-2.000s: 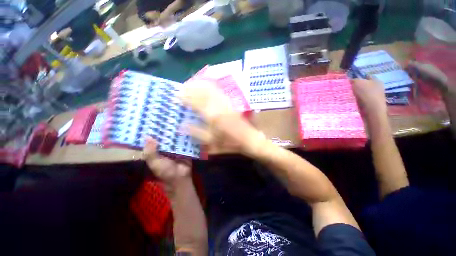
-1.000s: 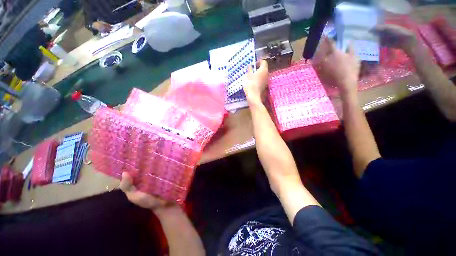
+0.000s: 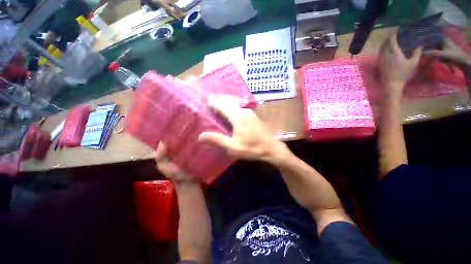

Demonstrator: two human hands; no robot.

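A thick pink bubble pack [image 3: 178,124], blurred and tilted, is held up over the bench's front edge. My left hand [image 3: 173,165] grips its lower edge from below, with part of the palm hidden behind it. My right hand [image 3: 245,131] is on its right side, with the thumb across its face and the other fingertips partly hidden. Behind it, a limp pink bubble bag [image 3: 227,82] lies on the bench beside a white panel [image 3: 268,67] with rows of small dark marks. A stack of pink bubble packs [image 3: 338,98] stands to the right.
Another person's hands [image 3: 397,64] handle a dark sheet over pink bags at right. A silver fixture [image 3: 316,38] stands behind the pink stack, beside a dark upright arm [image 3: 367,28]. A red-capped bottle [image 3: 125,77], blue-white panels [image 3: 98,126] and more pink packs [image 3: 75,126] are at left.
My right hand has left the marked panels and is now on the pink pack. The pack is tilted differently and shows as a thick block. The other person's light panel has given way to a dark sheet.
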